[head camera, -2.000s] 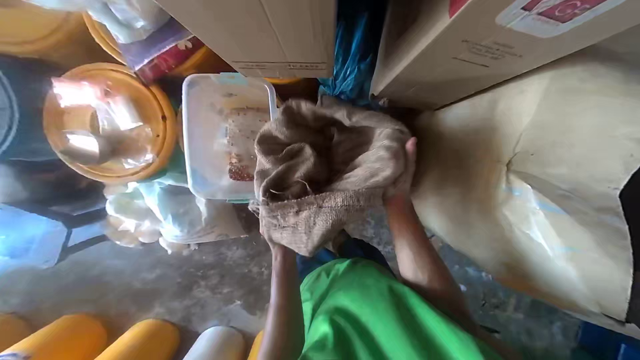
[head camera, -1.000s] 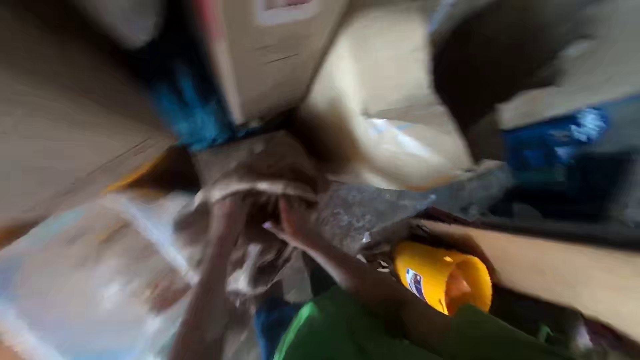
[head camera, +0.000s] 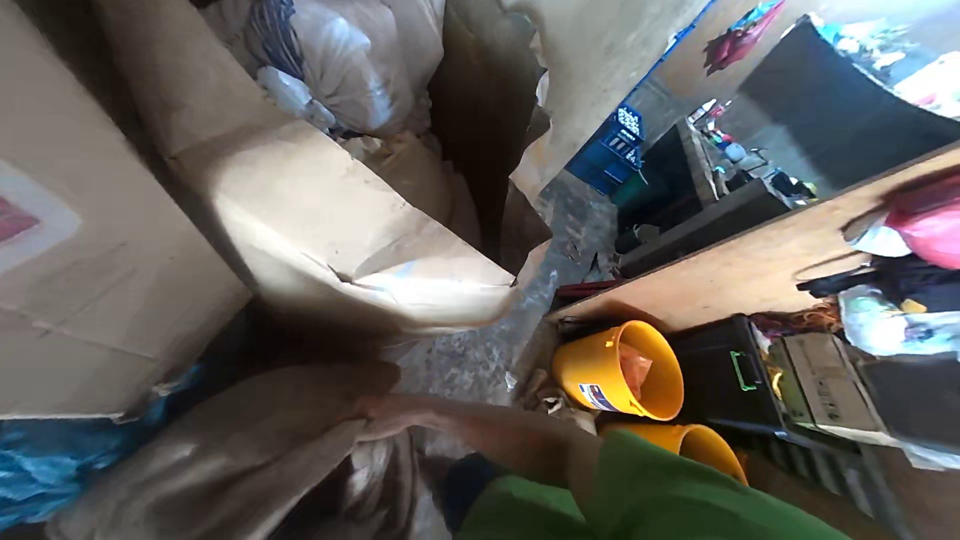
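A brown burlap sack (head camera: 225, 450) fills the lower left of the head view, its mouth partly open and dark inside. My right hand (head camera: 386, 416) grips the sack's edge, with the forearm reaching in from the green sleeve at the lower right. My left hand is out of view. Above the sack stands a large torn cardboard box (head camera: 300, 202) holding tied plastic bags (head camera: 352, 60).
Another cardboard box (head camera: 97, 247) stands at the left above blue plastic (head camera: 60, 465). Yellow buckets (head camera: 585, 367), a black crate (head camera: 720, 367) and a wooden board (head camera: 750, 262) are at the right. Blue crates (head camera: 607, 150) stand farther back.
The view has swung far to the right. Both hands were on the sack two seconds ago, beside a clear plastic container; now only my right hand shows on it.
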